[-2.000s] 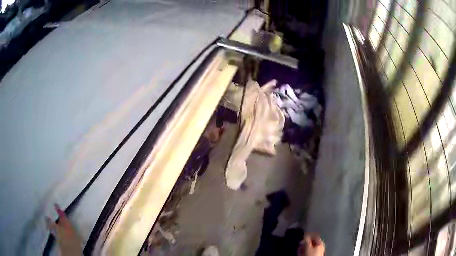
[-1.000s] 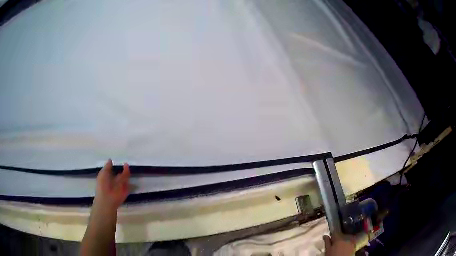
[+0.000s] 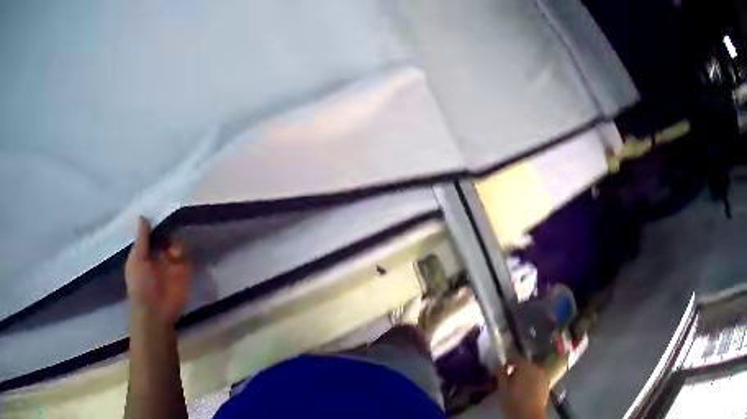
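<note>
A pale fabric ply [image 3: 328,139] covers the table, with a dark selvedge [image 3: 328,198] along its near side. My left hand [image 3: 158,274] is at this edge, which is raised in a peak beside the fingers; the fingers pinch it. A gap with a shaded underside shows between this ply and the plies below. My right hand [image 3: 524,389] is closed on the near end of the silver cutter track rail [image 3: 479,258]. The rail's far end meets the selvedge. The end cutter [image 3: 545,323], grey, blue and red, is blurred beside the rail.
The cream table border [image 3: 287,315] runs along the near side, with a small metal part [image 3: 430,274] on it. A rounded blue cloth shape [image 3: 328,393] fills the bottom middle. Dark purple material [image 3: 573,229] lies beyond the rail. A window [image 3: 713,360] is at the lower right.
The view has swung from the aisle to the table end. Since the last earlier frame, the selvedge by my left hand has risen and the gap below has widened. My right hand stays at the rail.
</note>
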